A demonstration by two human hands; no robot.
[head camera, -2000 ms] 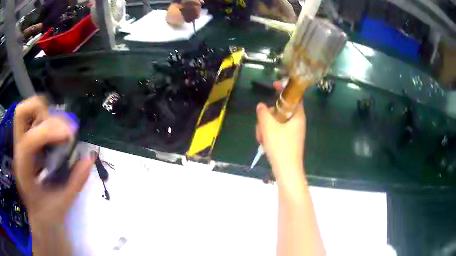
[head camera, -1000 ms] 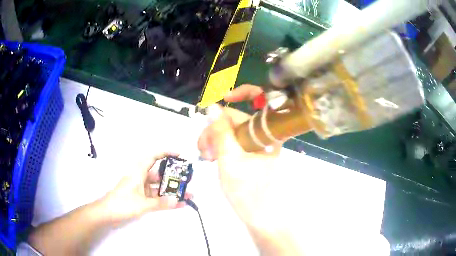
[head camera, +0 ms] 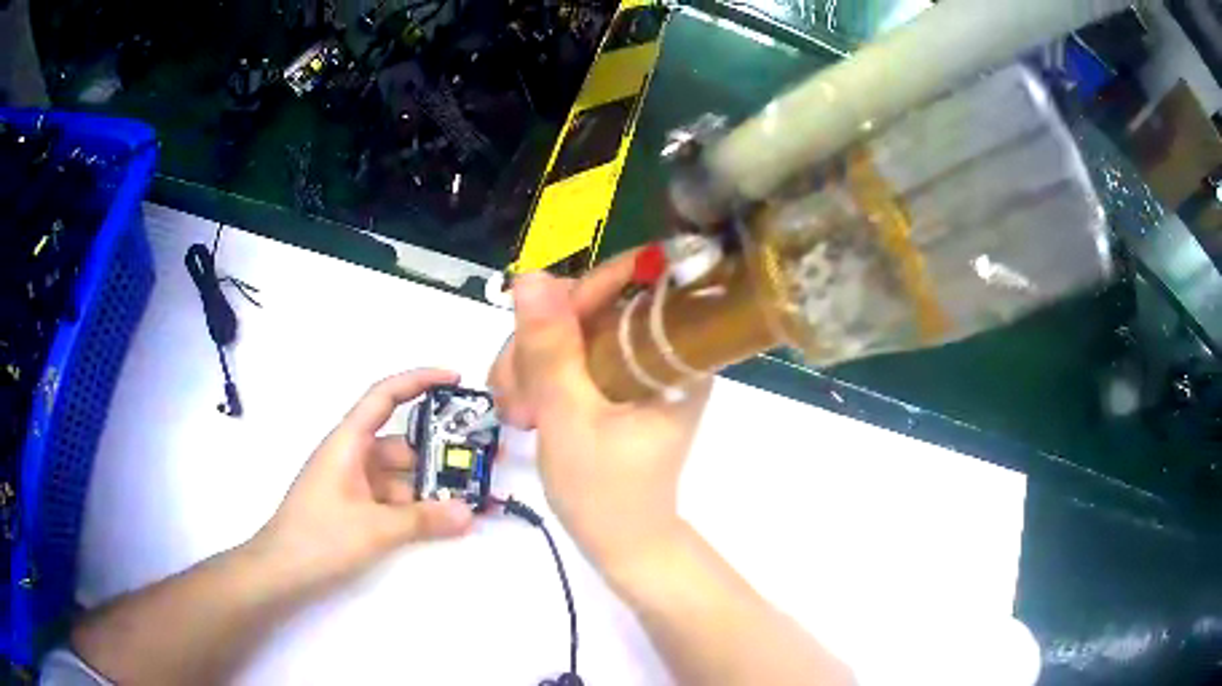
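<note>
My left hand (head camera: 355, 476) holds an open black adapter housing (head camera: 426, 462) by its edges, with the circuit board (head camera: 460, 457) facing up and a yellow-topped transformer on it. A thin black cable (head camera: 556, 570) runs from the housing down to the picture's lower edge. My right hand (head camera: 590, 416) grips the amber-brown barrel of the glue gun (head camera: 724, 315), with a finger at its small red trigger (head camera: 650, 263). The gun's pale nozzle tip (head camera: 480, 421) is over the upper part of the board; whether it touches cannot be told.
White sheet (head camera: 804, 536) lies under my hands, with a black bundled cable (head camera: 215, 315) on it. A blue basket (head camera: 101, 362) of black adapters stands at left. Beyond are the green belt (head camera: 751, 101) with adapters and a yellow-black striped bar (head camera: 576, 168). A thick whitish hose (head camera: 898, 101) runs along the gun.
Both hands have come together over the sheet from farther apart. In the last second the gun has shifted slightly left, and its nozzle is now over the board.
</note>
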